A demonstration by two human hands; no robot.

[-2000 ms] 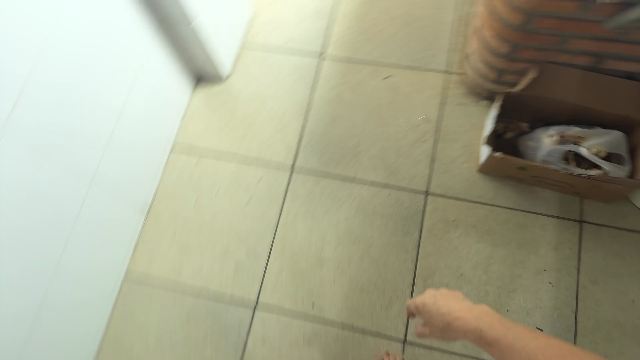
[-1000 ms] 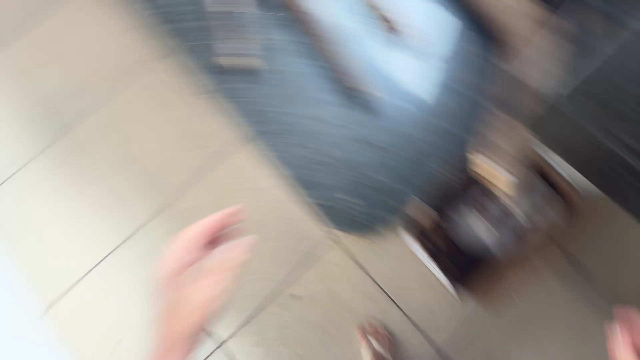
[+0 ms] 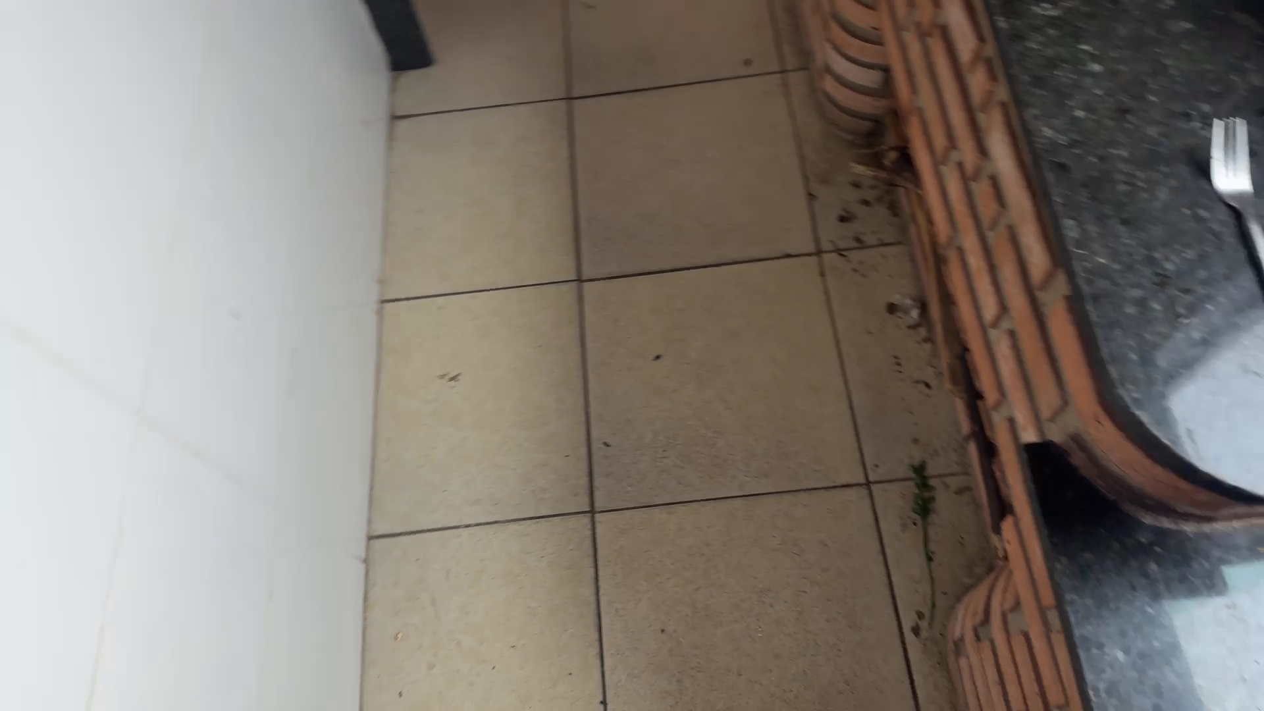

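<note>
Neither my left hand nor my right hand shows in the head view at this moment, so what they hold or touch is hidden. A metal fork lies on a dark speckled stone countertop at the right edge, its tines toward the top of the view. Below the fork, the polished stone reflects pale light.
Beige floor tiles run between a white tiled wall and a brick-faced counter base. A green sprig and scattered debris lie beside the bricks. A dark post or leg stands against the wall at the top.
The view has swung a lot. Hands seen in both earlier frames are out of view, as is the cardboard box with a plastic bag from two seconds ago.
</note>
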